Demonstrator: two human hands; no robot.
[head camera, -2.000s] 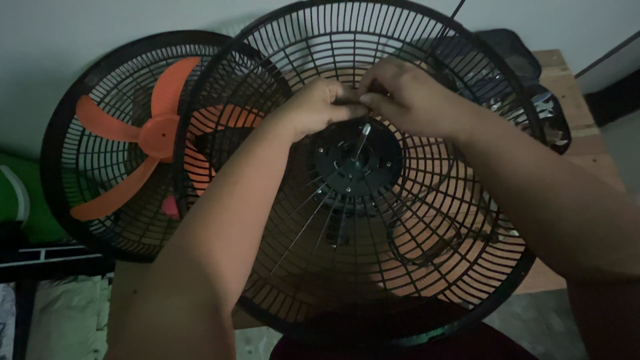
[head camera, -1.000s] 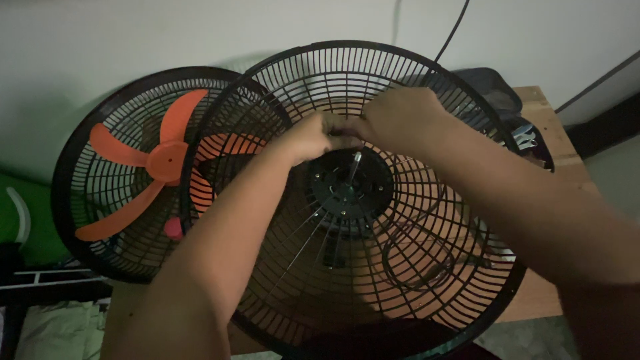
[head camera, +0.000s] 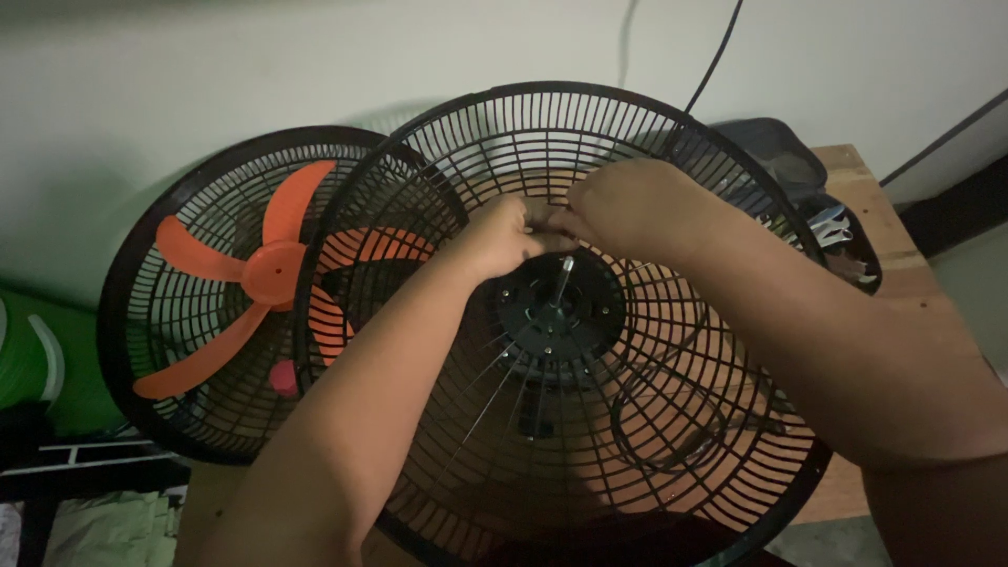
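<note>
A black plastic fan guard (head camera: 709, 504) faces me, with a dark round hub plate (head camera: 520, 327) and a metal motor shaft (head camera: 565, 279) at its centre. My left hand (head camera: 508, 236) and my right hand (head camera: 630, 209) meet just above the shaft, fingertips together at the top edge of the hub plate. Whatever lies between the fingertips is hidden. Behind, at the left, a second black guard (head camera: 118, 339) leans by the wall with an orange fan blade (head camera: 276, 274) in front of its bars; part of the blade shows through the nearer guard.
The guard stands over a wooden table (head camera: 906, 236). At the back right lies an open dark case (head camera: 776, 150) with metal tools (head camera: 831, 228). A coiled black cable (head camera: 669, 465) shows through the bars. A pink knob (head camera: 283, 378) is by the left guard; a green object (head camera: 71, 378) stands far left.
Both hands stay together above the shaft through all frames, with only small finger movements. The view has shifted, so more wall shows above the guard.
</note>
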